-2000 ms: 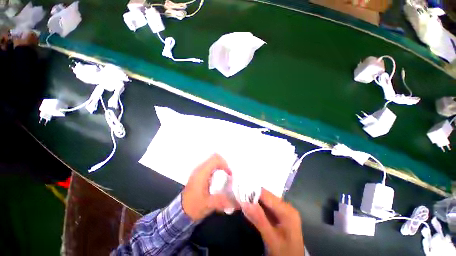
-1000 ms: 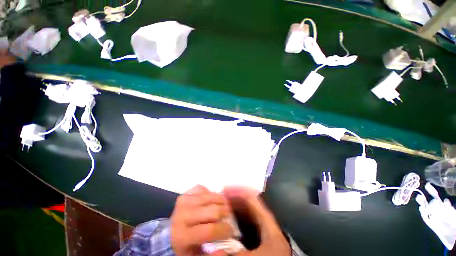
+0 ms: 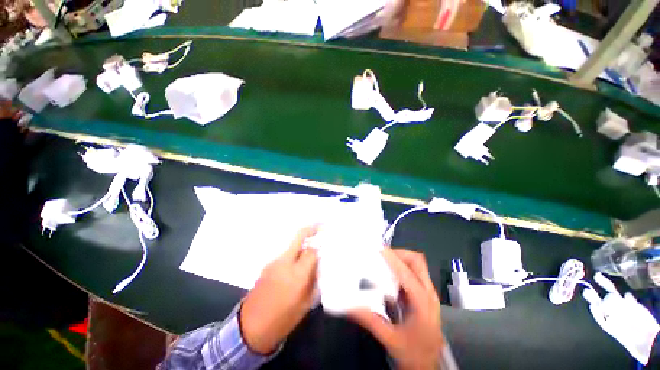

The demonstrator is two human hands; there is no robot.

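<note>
My left hand [image 3: 278,300] and my right hand [image 3: 412,311] hold a white packet [image 3: 354,253] between them, low in the middle. It looks like a thin white bag; its surface is blurred and overexposed, and what is inside cannot be told. It partly covers the right part of a flat stack of white bags or sheets [image 3: 246,231] on the dark bench. Two power adapters [image 3: 501,260] with cords sit right of my right hand. A heap of adapters and cords [image 3: 123,162] lies on the bench at the left.
A green conveyor belt [image 3: 289,108] beyond the pale bench edge carries a white wrapped packet [image 3: 202,97] and several adapters [image 3: 370,144]. A white glove [image 3: 626,318] and a clear plastic container [image 3: 626,261] are far right. A brown carton [image 3: 427,25] stands beyond the belt.
Both hands have come up from the lower edge, and the white packet now shows between them over the stack. Adapters on the belt have shifted left, and the view has tilted up.
</note>
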